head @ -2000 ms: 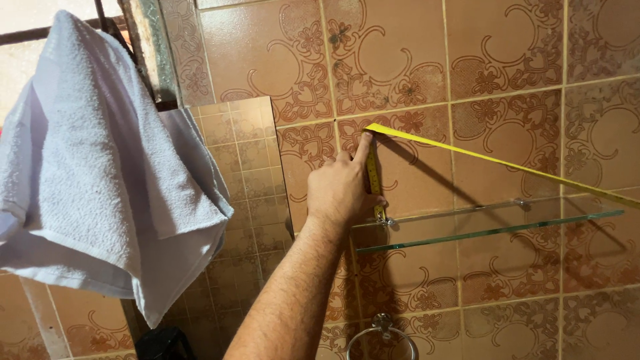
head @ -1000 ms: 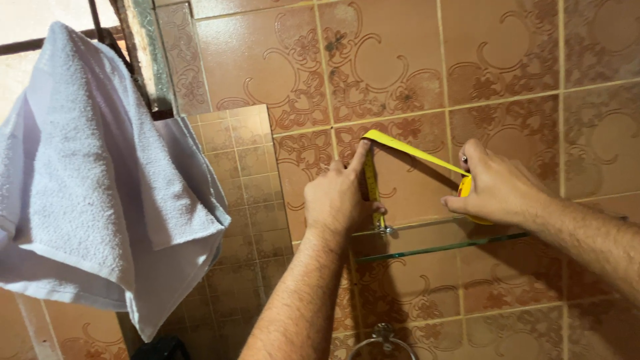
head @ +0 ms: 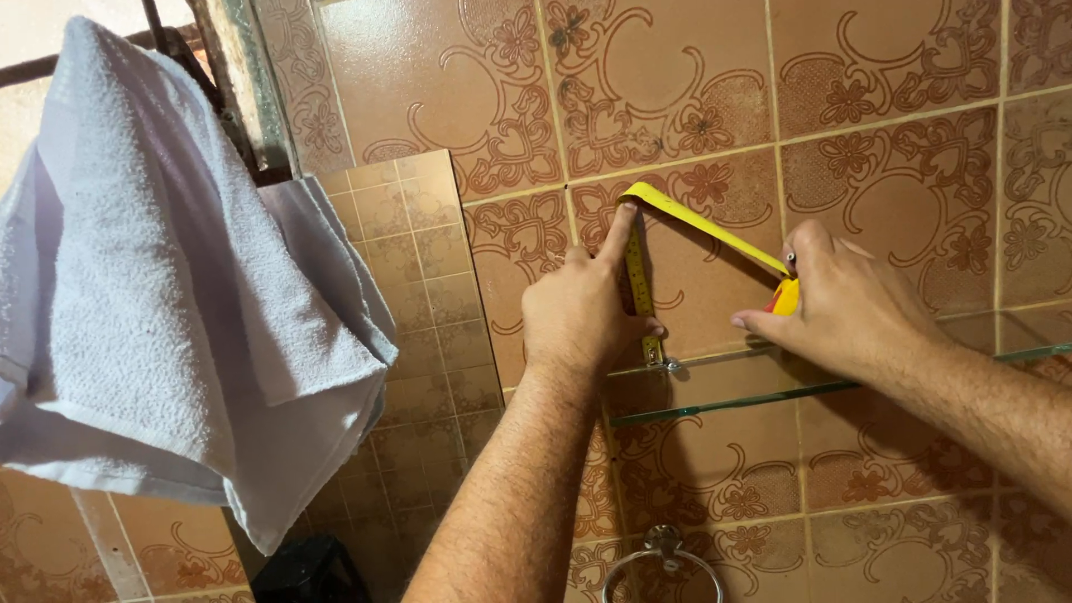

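Observation:
My left hand [head: 582,310] presses the yellow blade of a tape measure [head: 638,272] against the tiled wall, index finger at the bend in the blade and thumb lower down. The blade's end hook rests near a small metal shelf bracket [head: 672,364]. From the bend, the blade slants down to the right into the yellow tape case [head: 785,297], mostly hidden behind my right hand [head: 825,289], which grips it. Below both hands a glass shelf [head: 737,402] is fixed to the wall; my right forearm crosses in front of it.
A pale towel [head: 151,276] hangs at the left, partly before a mirror [head: 419,285] that reflects tiles. A metal towel ring [head: 663,548] is mounted under the shelf. A black object [head: 310,574] stands at the bottom left, beneath the towel.
Two seconds ago the blade ran to the right edge and my right hand was out of view. My right hand has come in with the case, and the slanting stretch is shorter. My left hand stays at the bend.

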